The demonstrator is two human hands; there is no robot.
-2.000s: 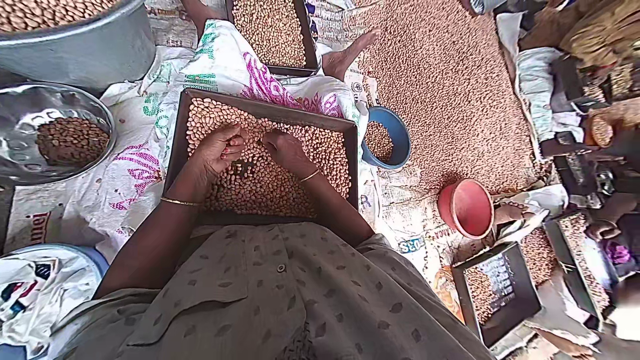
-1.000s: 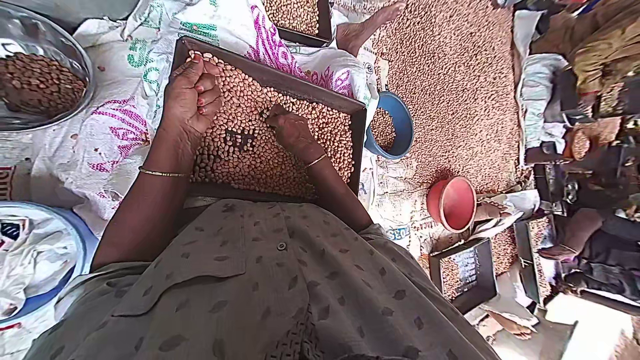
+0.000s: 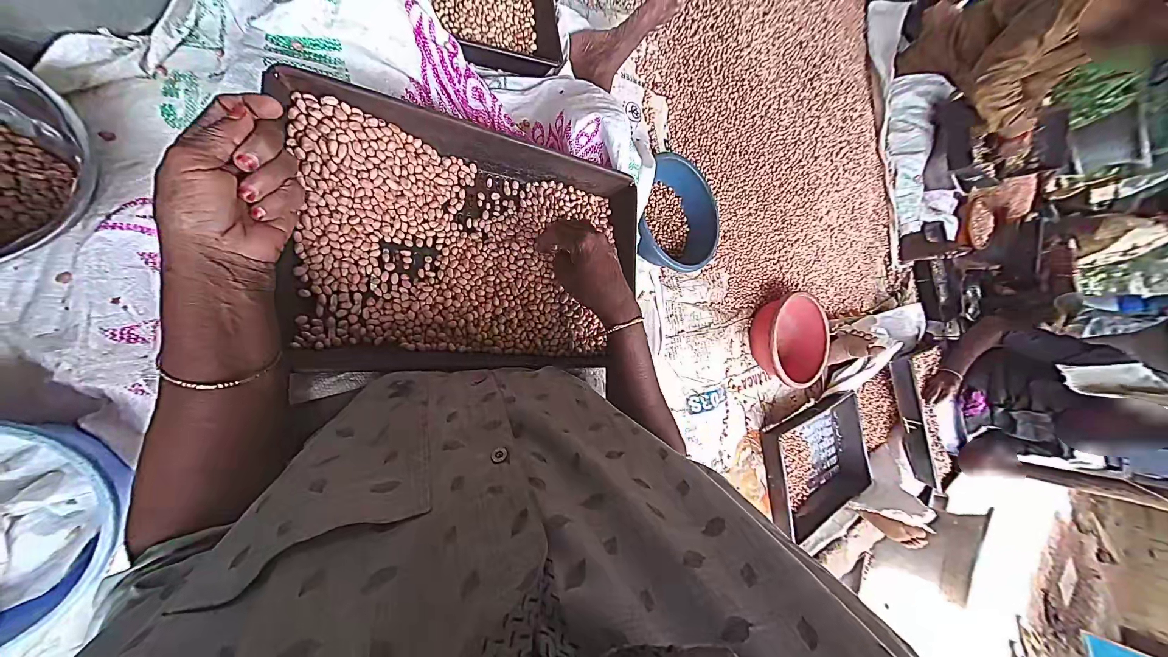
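Observation:
A dark rectangular tray (image 3: 456, 358) lies across my lap, spread with pinkish-tan peanuts (image 3: 374, 173); its dark bottom shows through in a few patches. At the tray's left edge my left hand (image 3: 233, 178) is raised with its fingers curled in; whether it holds anything inside is hidden. My right hand (image 3: 579, 265) reaches down onto the peanuts in the right part of the tray, its fingertips among them. What those fingers hold, if anything, cannot be made out. Each wrist wears a thin bangle.
A blue bucket (image 3: 698, 214) with peanuts stands right of the tray, and a red bucket (image 3: 792, 339) farther right. Peanuts cover the ground (image 3: 776, 128) beyond. At left are a metal basin (image 3: 78, 137) and a blue tub (image 3: 114, 484). Other people with trays (image 3: 853, 493) sit at right.
My left hand has gone from over the peanuts two seconds ago to the tray's left edge. My right hand has moved right across the peanuts since one second ago.

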